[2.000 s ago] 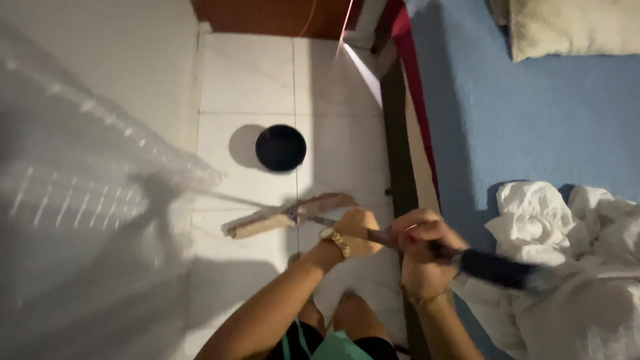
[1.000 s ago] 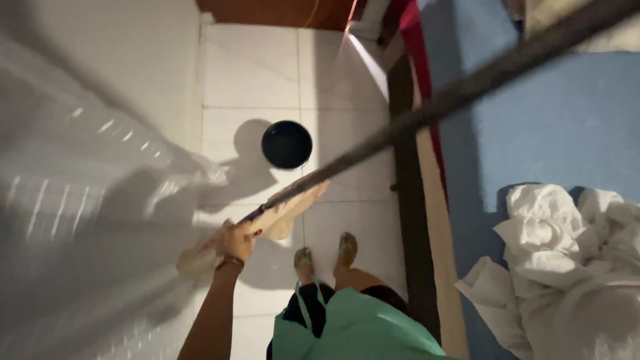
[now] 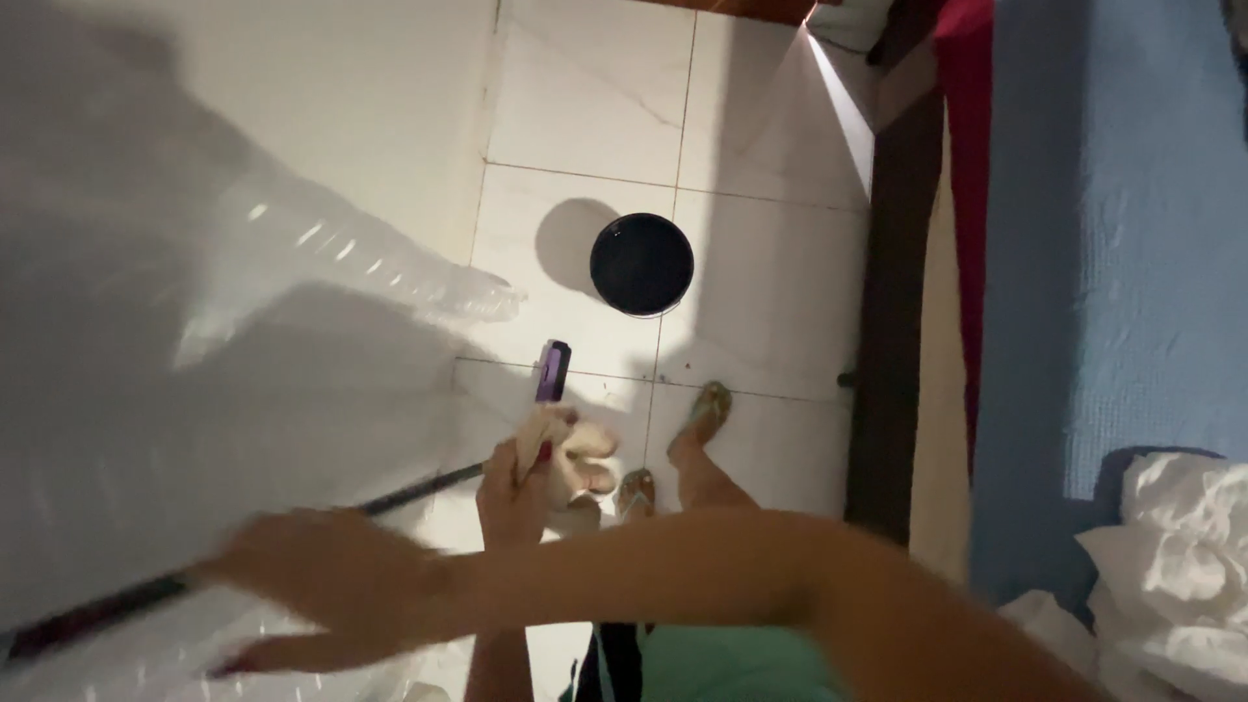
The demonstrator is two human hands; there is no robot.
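Note:
A squeegee-type floor tool with a dark pole (image 3: 426, 490) and a purple head (image 3: 553, 371) lies across the lower left of the head view. Bunched beige cloth (image 3: 575, 458) is at the head end, gripped by my left hand (image 3: 515, 480). My right hand (image 3: 327, 575) reaches across to the left and is blurred over the pole; its thumb stands apart, and whether its fingers close on the pole is unclear. A black bucket (image 3: 642, 264) of dark liquid stands on the tiles beyond my hands.
Clear plastic sheeting (image 3: 390, 263) hangs along the left wall. At the right is a bed with a blue cover (image 3: 1033, 322) and crumpled white fabric (image 3: 1180, 556). My sandalled feet (image 3: 712, 409) are on the tiled floor, and a reddish-brown door edge (image 3: 741, 8) is at the top.
The cloth was spread along the tool's head and is now bunched in my left hand, with one purple end bare. The pole has swung from the upper right to the lower left.

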